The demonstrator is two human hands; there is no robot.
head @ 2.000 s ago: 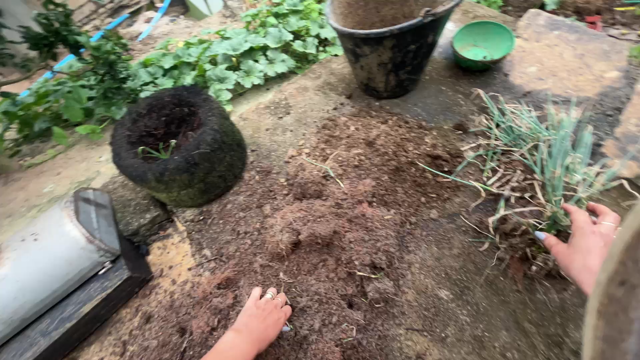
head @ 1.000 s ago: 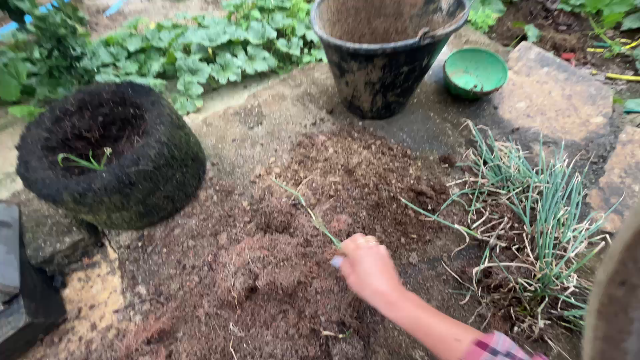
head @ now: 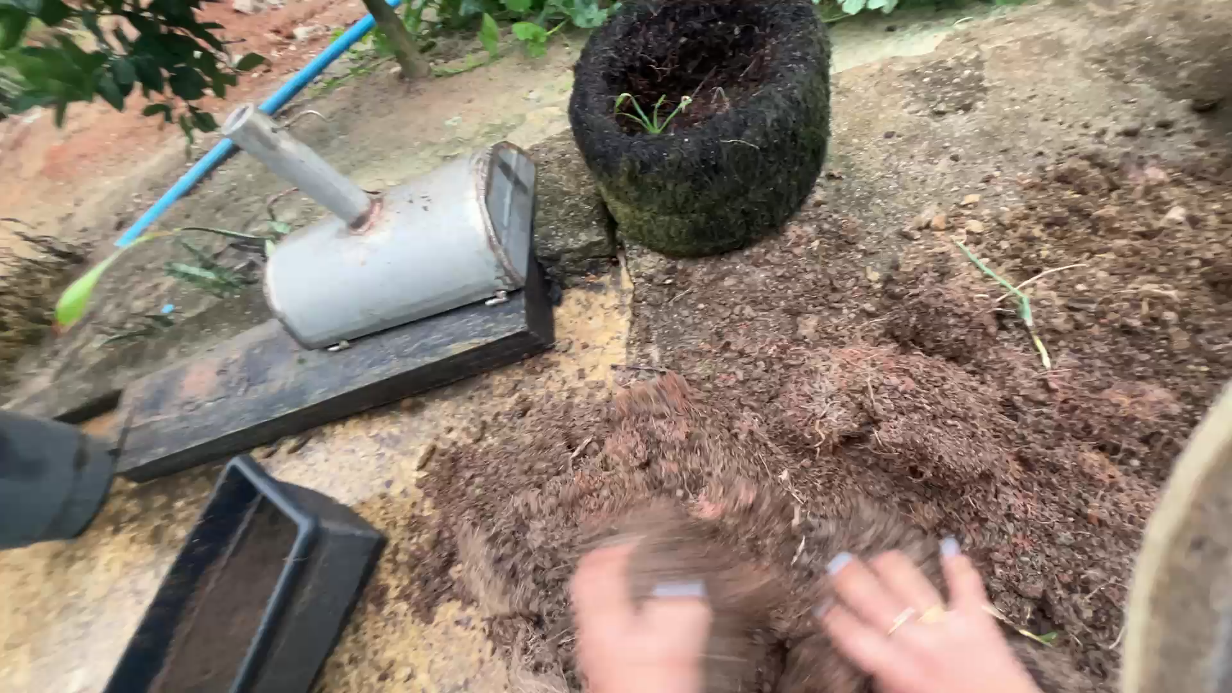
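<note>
Both of my hands are in the reddish-brown, fibrous soil mix [head: 895,414] heaped on the ground. My left hand [head: 640,616] is blurred, at the heap's lower edge, its fingertips against a blurred clump; whether it grips any is unclear. Just to its right, my right hand [head: 914,616], with a ring on one finger, rests with spread fingers on the soil. A loose green onion shoot [head: 1018,300] lies on the heap at the upper right. Behind the heap stands a round, dark fibre pot [head: 712,183] with a small green sprout [head: 653,114] inside it.
A grey metal cylinder with a pipe [head: 385,260] lies on a dark wooden beam [head: 337,385] at the left. Nearer stand a black rectangular planter [head: 337,568] and a dark container [head: 48,481]. A blue pipe [head: 250,120] runs behind. A pale curved rim [head: 1179,549] borders the right.
The view has swung left. The green onion shoot that a hand held a second ago now lies on the soil. Both hands are now close together at the heap's near side.
</note>
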